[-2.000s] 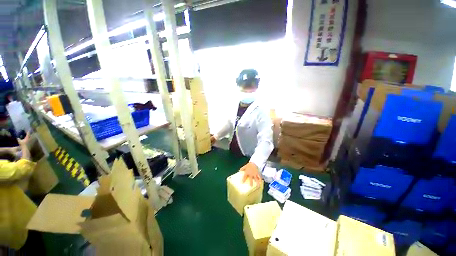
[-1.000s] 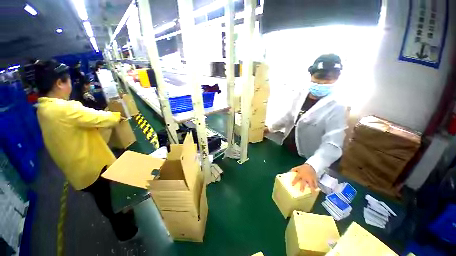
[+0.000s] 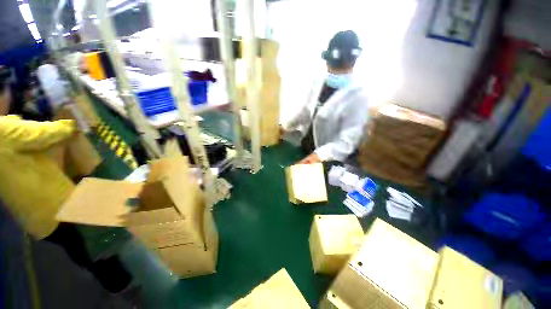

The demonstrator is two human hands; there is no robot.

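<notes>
Neither of my hands is in the picture. Closed pale cream product boxes lie nearest in front of me on the green-topped bench (image 3: 248, 241). One small box (image 3: 307, 183) stands farther back, with another person's hand at its rear edge. A second small box (image 3: 334, 241) stands nearer. Larger-looking cream boxes (image 3: 386, 259) sit side by side at the lower right. One more box (image 3: 275, 294) is cut off by the bottom edge. An open brown shipping carton (image 3: 175, 229) stands at the bench's left, flaps up and out.
A masked person in white (image 3: 338, 114) stands across the bench; a person in yellow (image 3: 30, 163) is at the left. White and blue cards (image 3: 360, 199) lie right of the small box. White posts (image 3: 175, 84), stacked brown cartons (image 3: 402, 142) and blue boxes (image 3: 504, 214) surround the bench.
The view swung left, then back right. The masked person's hand has moved from the small box's top to its rear edge, and the box has turned. A box has come into view at bottom centre.
</notes>
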